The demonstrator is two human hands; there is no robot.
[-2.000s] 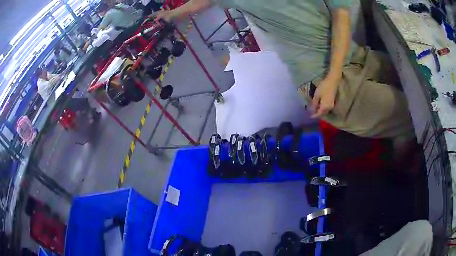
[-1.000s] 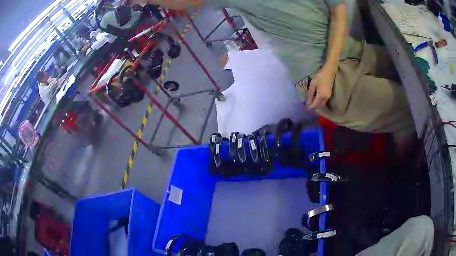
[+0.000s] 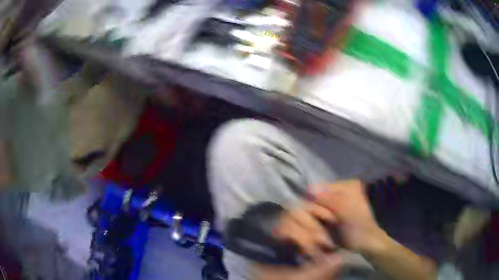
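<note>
The view is strongly blurred. A black rounded thing [image 3: 253, 232], perhaps a headphone ear cup, lies over the wearer's light grey trouser leg [image 3: 246, 158] at the lower centre. My left hand [image 3: 306, 232] is at its right side with the fingers closed on it. My right hand [image 3: 350, 210] reaches in from the lower right, its fingers curled close against my left hand. Whether my right hand holds something cannot be told; blur and the fingers hide it.
The white-covered bench [image 3: 355, 101] with crossed green tape [image 3: 435, 82] runs above my lap. A blurred red and dark object [image 3: 320, 33] lies on it. A blue crate [image 3: 139, 246] with dark headphones on its rim stands lower left. Another person [image 3: 41, 131] is at the far left.
The view has swung right from the crates and floor to the bench and lap. Both my hands and the black thing have come into view.
</note>
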